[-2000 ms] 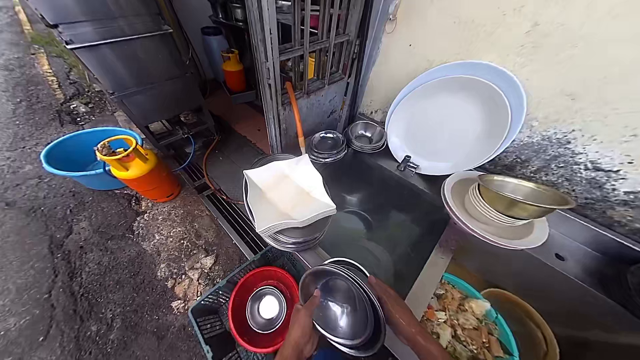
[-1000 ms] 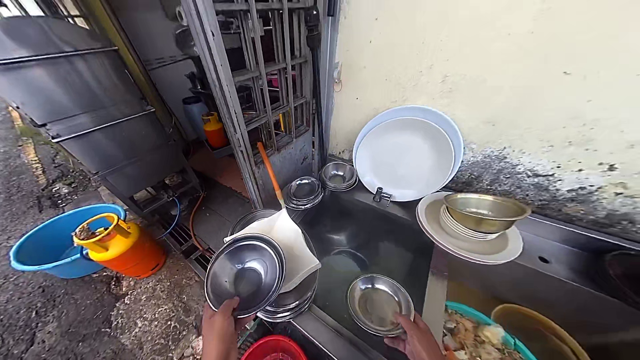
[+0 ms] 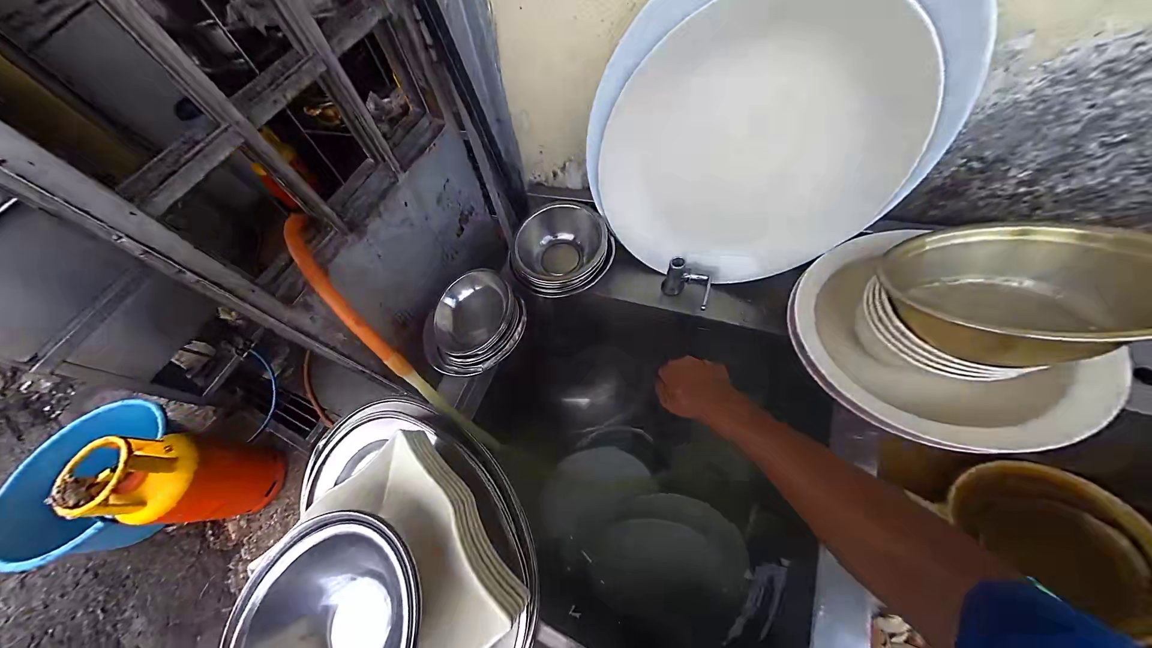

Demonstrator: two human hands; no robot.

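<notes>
My right hand (image 3: 695, 387) reaches over the water-filled sink (image 3: 666, 310), its fingers curled at or just above the water; whether they hold anything cannot be told. Pale plates (image 3: 666, 558) lie under the water below it, and a metal bowl shows dimly to its left. My left hand is out of view. Metal bowls (image 3: 333, 585) lie on square cream plates (image 3: 450, 540), which rest on round metal trays (image 3: 504, 504) at the sink's left edge. Two stacks of small metal bowls, one at the corner (image 3: 560, 243) and one nearer (image 3: 475, 315), stand at the back left.
An orange hose (image 3: 342, 306) runs into the water. Behind the tap (image 3: 684, 277), large oval platters (image 3: 774, 135) lean on the wall. A brass-coloured bowl (image 3: 1017, 279) sits on stacked plates on a big platter (image 3: 945, 414) at right. A gas cylinder (image 3: 207, 477) stands by a blue basin (image 3: 54, 450).
The view has moved closer over the sink. My right hand no longer shows the small bowl it held a second ago. My left hand has left the view, and bowls now rest on the square plates.
</notes>
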